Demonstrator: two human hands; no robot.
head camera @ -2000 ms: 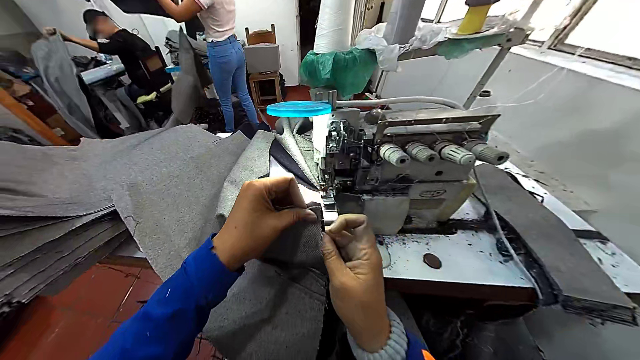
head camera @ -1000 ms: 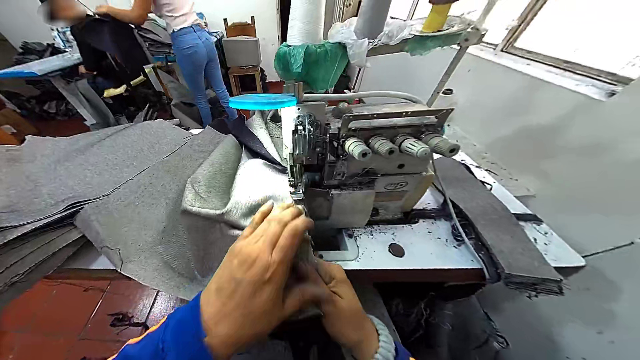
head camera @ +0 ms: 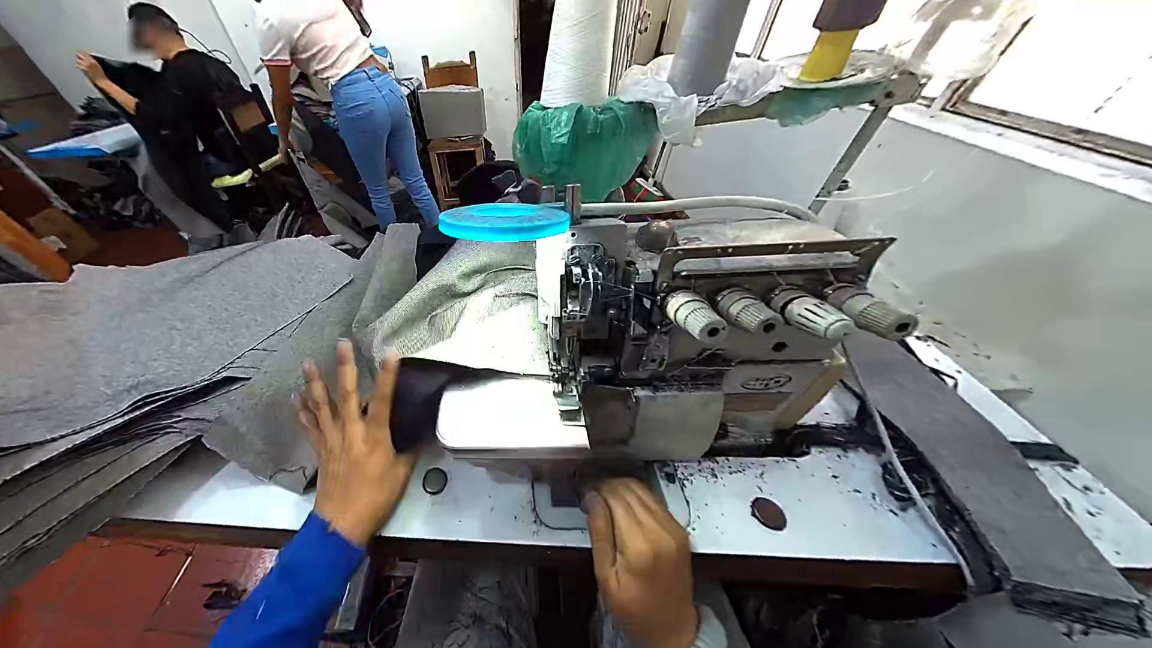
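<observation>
An overlock sewing machine (head camera: pixel 720 333) with several tension knobs stands on a white table. My left hand (head camera: pixel 355 450), fingers spread, lies at the grey fabric piece (head camera: pixel 279 432) left of the machine's bright bed plate (head camera: pixel 504 414). Lighter grey cloth (head camera: pixel 468 306) lies behind the plate, beside the needle area, with dark cloth near my left fingertips. My right hand (head camera: pixel 634 544) is at the table's front below the machine, its fingers curled; whether they hold anything is hidden. A blue ring-shaped piece (head camera: pixel 504 221) sits at the machine's upper left.
Stacked grey fabric panels (head camera: pixel 135 333) cover the left side. A pile of dark grey strips (head camera: pixel 999 468) lies at the right. Thread cones (head camera: pixel 580 54) stand behind, one wrapped in green plastic (head camera: pixel 585 144). Two people work at the back left. Lint dots the tabletop.
My hands have moved apart, off the cloth they held together in front of the needle. The left hand is now spread at the left, the right lower down. The cloth lies farther back beside the machine.
</observation>
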